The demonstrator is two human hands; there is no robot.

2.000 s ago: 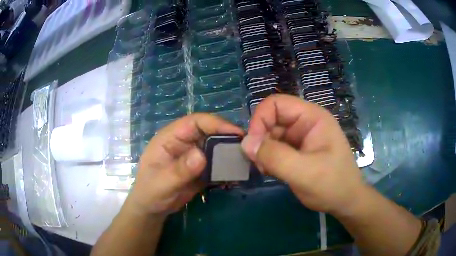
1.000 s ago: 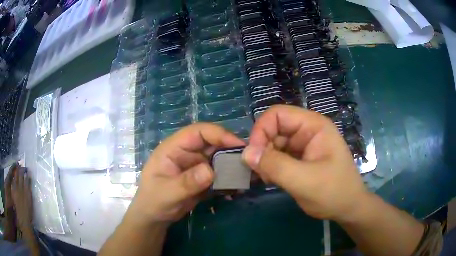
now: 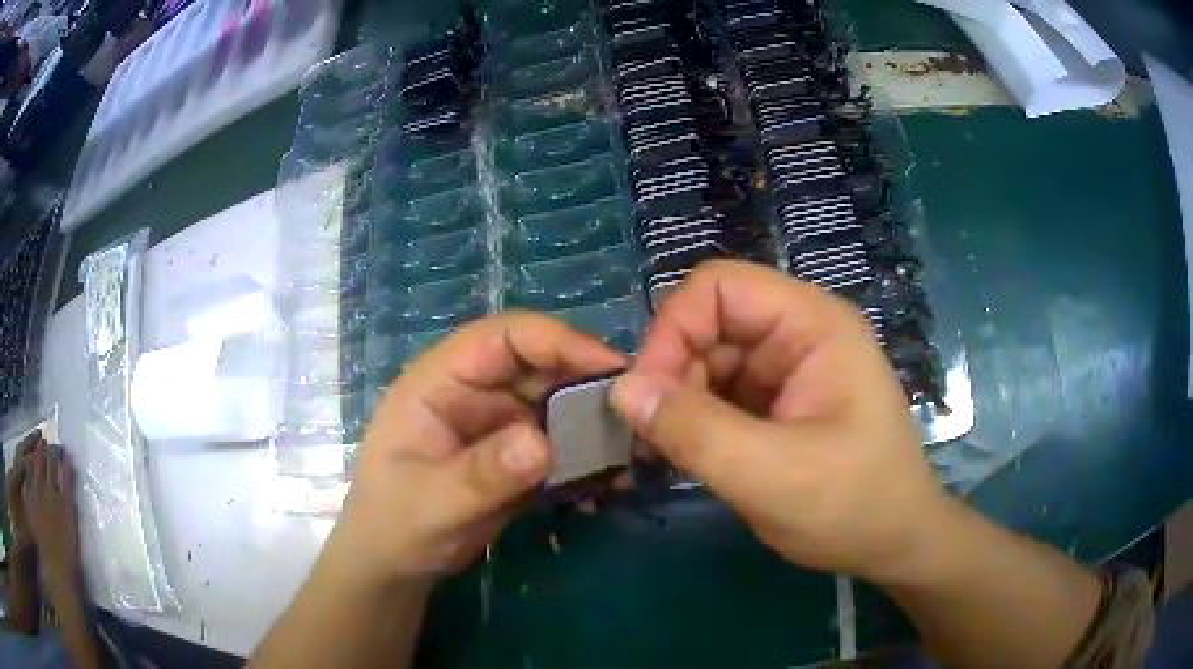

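A dark module with a grey adhesive square (image 3: 587, 435) on its upper face is held between my hands in front of the clear blister tray (image 3: 438, 248). My left hand (image 3: 451, 451) grips the module's left side with thumb and fingers. My right hand (image 3: 785, 418) has its thumb and index finger on the upper right corner of the grey square and module. The fingertips hide that corner. Modules in the tray (image 3: 674, 177) stand in dense rows with tangled leads; a small group sits in a left column.
A white partitioned tray (image 3: 196, 92) lies upper left. A shiny long strip (image 3: 115, 431) and a white liner (image 3: 203, 386) lie on the white sheet (image 3: 236, 549). Curled white paper (image 3: 1047, 59) is upper right. Another person's hand (image 3: 46, 503) is at the left edge.
The grey square first sat lower right on the module; it now lies nearer its upper left edges. The module is tilted more. Another person's hand has appeared at the left edge.
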